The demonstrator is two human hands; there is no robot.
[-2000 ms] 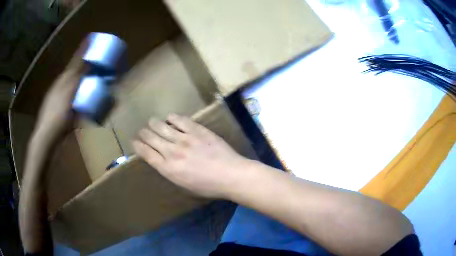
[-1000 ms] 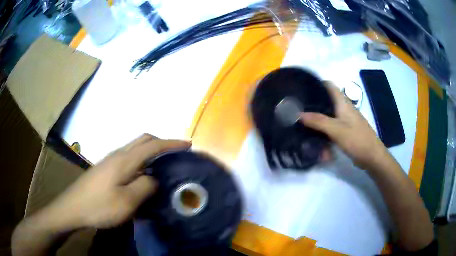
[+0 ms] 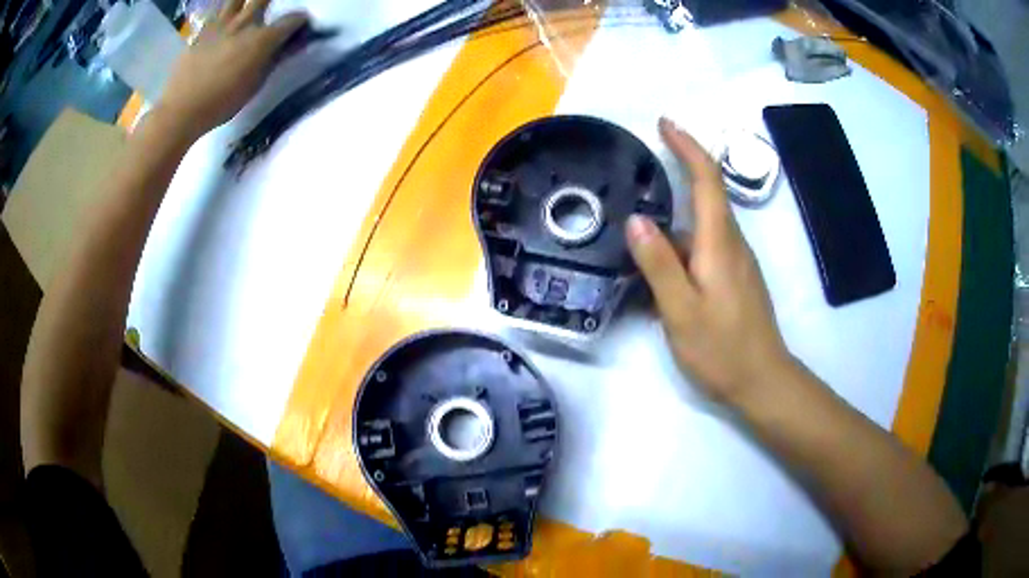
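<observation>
Two black teardrop plastic housings lie open side up on the bench, each with ribs and a silver centre ring. The upper housing (image 3: 525, 243) is beside my right hand (image 3: 711, 271), whose thumb is at its right edge with the fingers apart. The lower housing (image 3: 423, 497) lies near the front edge, with gold spots at its narrow end; no hand touches it. My left hand (image 3: 243, 57) reaches to the far left, at a small dark piece (image 3: 296, 34) near the bundle of thin black wires (image 3: 339, 85). Whether it grips the piece is unclear.
A black phone-like bar (image 3: 835, 203), a round white-silver part (image 3: 748, 166) and a grey piece (image 3: 810, 59) lie at the right. Clear plastic bags (image 3: 942, 62) are at the far right. An open carton's flap (image 3: 56, 192) is at the left edge. Orange tape (image 3: 395, 226) crosses the sheet.
Both housings were in my hands and now lie on the bench with their ribbed insides showing. My left hand has moved away to the far left. My right hand's fingers have opened.
</observation>
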